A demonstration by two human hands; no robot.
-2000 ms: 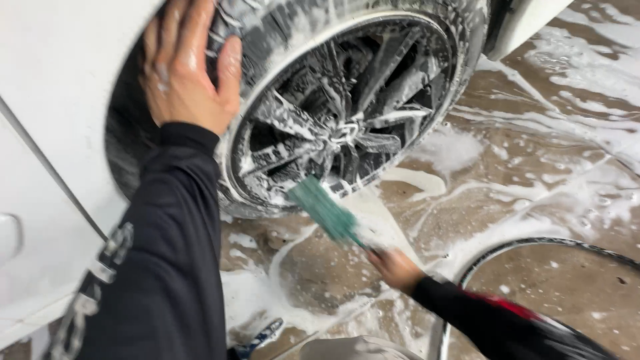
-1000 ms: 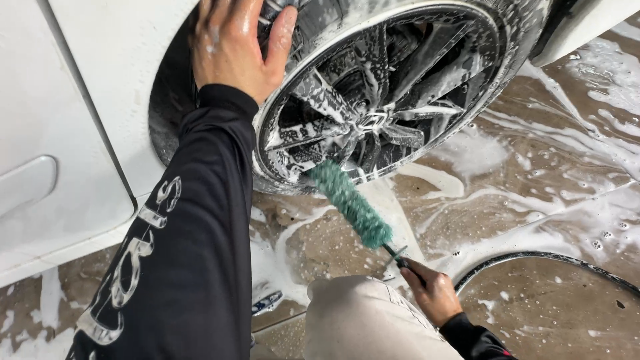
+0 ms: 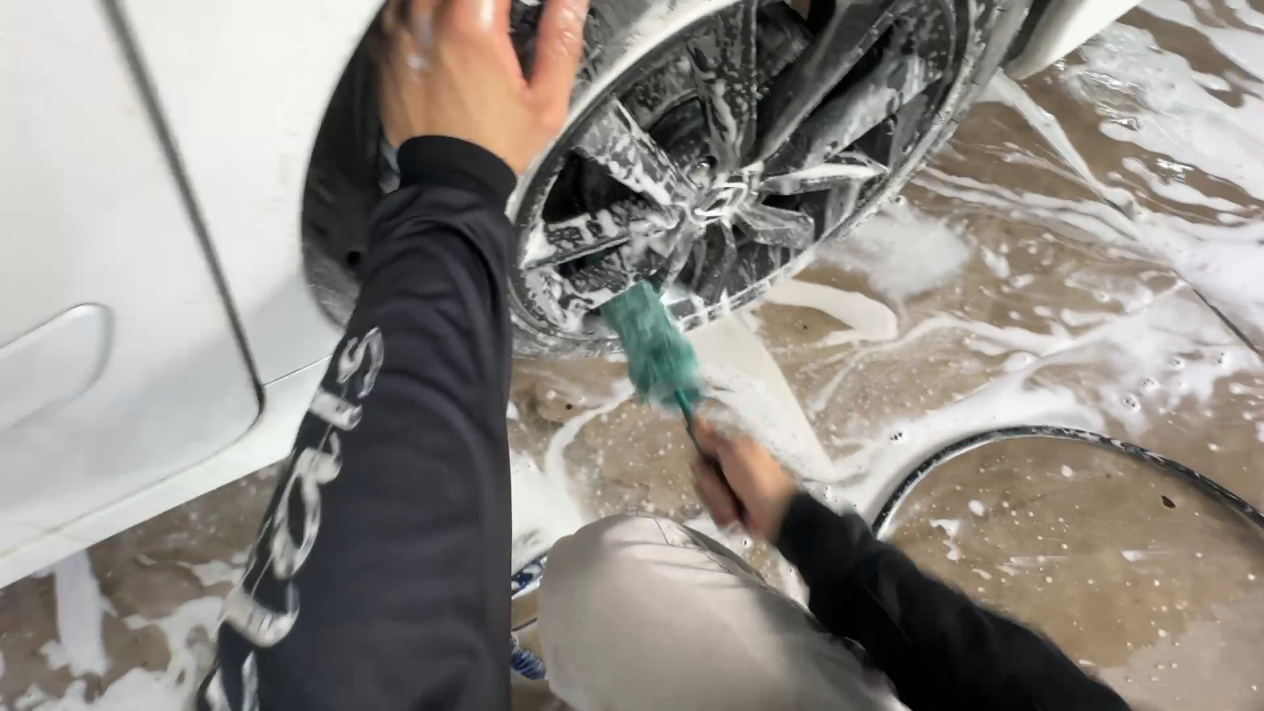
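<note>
My left hand (image 3: 479, 84) rests with spread fingers on the top of the car's tire, at the edge of the wheel arch; its fingertips are cut off by the frame. My right hand (image 3: 741, 479) is closed around the dark handle of a green wheel brush (image 3: 654, 346). The brush's fuzzy head lies against the lower edge of the alloy wheel (image 3: 726, 202), between two spokes, and its tip is partly hidden in the rim. White foam covers the spokes and the center cap. The brush and right hand are somewhat blurred.
The white car's body panel (image 3: 118, 197) fills the left side. A black hose (image 3: 1037, 432) curves over the wet, foamy floor (image 3: 1066, 553) at the right. My knee in light trousers (image 3: 671, 622) is below the brush.
The brush in my right hand stays at the lower part of the wheel and its angle has shifted a little. My left hand remains on the tire.
</note>
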